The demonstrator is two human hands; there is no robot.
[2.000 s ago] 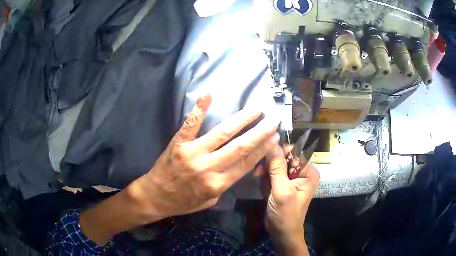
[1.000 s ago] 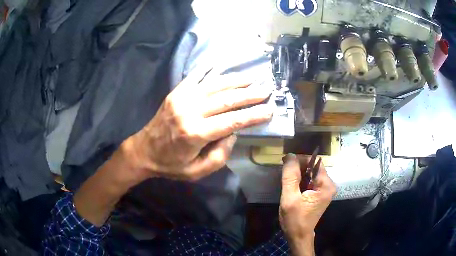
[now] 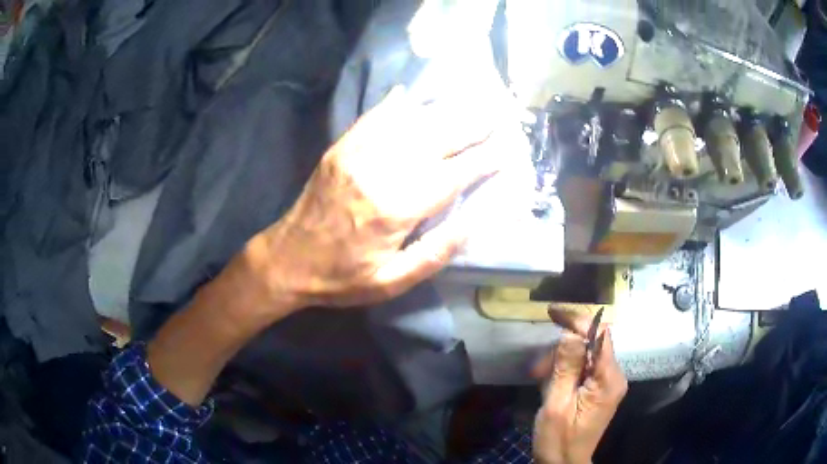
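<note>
My left hand (image 3: 363, 208) lies palm down with fingers spread on the grey cloth panel (image 3: 363, 95), its fingertips washed out by glare near the needle area (image 3: 542, 172). The panel reaches the left side of the overlock machine (image 3: 544, 54). My right hand (image 3: 585, 390) is below the yellow-framed opening (image 3: 508, 305), away from the cloth. It holds the thread snips (image 3: 594, 340), blades pointing up. The bare cloth plate (image 3: 526, 245) shows below my left hand's fingers.
Grey work pile (image 3: 54, 181) at left. Tension knobs (image 3: 676, 140) and a beige block with an orange label (image 3: 648, 231) are on the machine. A white sheet (image 3: 771, 263) lies at right, with navy cloth (image 3: 771, 372) below it. Thread waste (image 3: 703, 362) hangs at the table edge.
My right hand has moved away from the cloth edge, down and right, with the snips. My left hand has shifted up on the panel, exposing the plate. The machine sits lower and further right in view.
</note>
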